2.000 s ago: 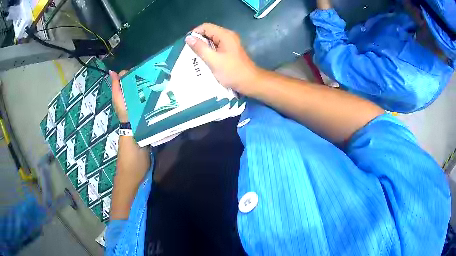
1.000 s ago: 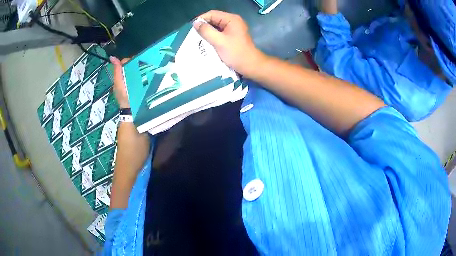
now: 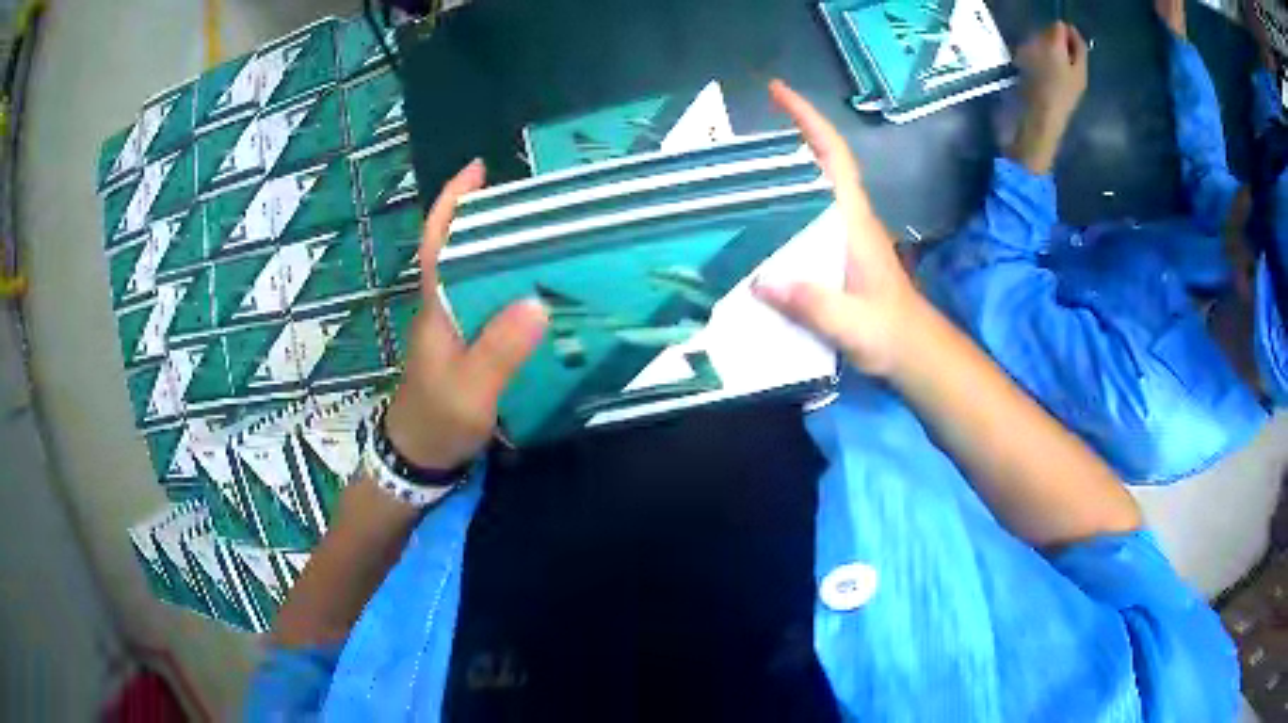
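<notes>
A small stack of flat teal-green boxes (image 3: 636, 304) with white triangles is held in front of my chest, its layered white and dark edges facing up. My left hand (image 3: 466, 339) grips its left end, thumb on the front face. My right hand (image 3: 862, 269) grips its right end, thumb on the white triangle. Another teal and white box (image 3: 607, 130) shows just behind the stack, on the dark green table (image 3: 480, 71); its lower part is hidden.
A wide low block of many green and white boxes (image 3: 269, 254) stands at the left, with leaning rows at its near end. More boxes (image 3: 918, 54) lie on the table at the back right. A person in a blue smock (image 3: 1102, 339) sits at the right, one hand over the table.
The held stack has turned so its layered edges face up, and both hands now grip its ends. My right hand has left the top corner. The view has shifted, showing more of the block and table.
</notes>
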